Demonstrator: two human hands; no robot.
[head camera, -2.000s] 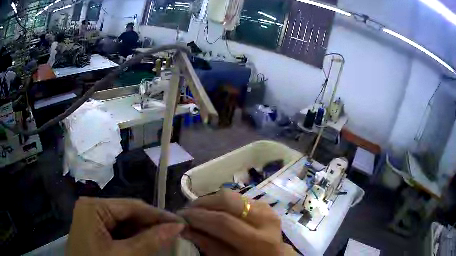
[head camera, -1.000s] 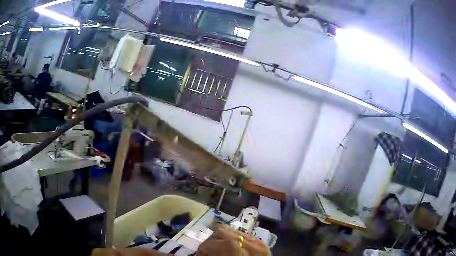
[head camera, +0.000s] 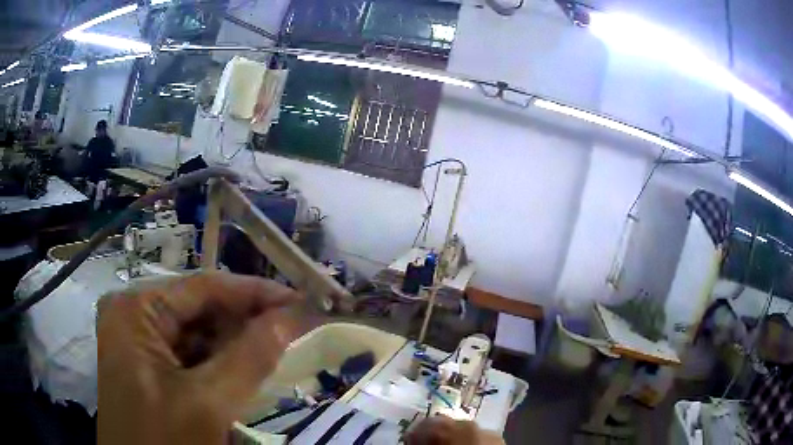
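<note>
My left hand (head camera: 196, 361) is raised close to the camera at the left, thumb and index fingertips pinched together. Any thread between them is too fine to see. My right hand (head camera: 452, 432) is cut off by the bottom edge; only its back shows and its fingers are hidden. The pale overhead thread guide arm (head camera: 283, 248) slants from the top of its pole, behind and above my left fingertips, with a dark cable beside it. The off-white sewing machine head (head camera: 472, 358) stands on the white table beyond my right hand, its lamp lit.
A long pale tub (head camera: 348, 335) with dark cloth lies behind the table. Another machine (head camera: 161, 248) with white fabric is at the left. A thread stand (head camera: 448, 226) rises by the wall. A person (head camera: 100, 149) is far left.
The view has tilted up and turned right. My hands, together two seconds ago, are now apart: left raised, right low at the bottom edge. The guide arm appears lower and smaller than one second ago.
</note>
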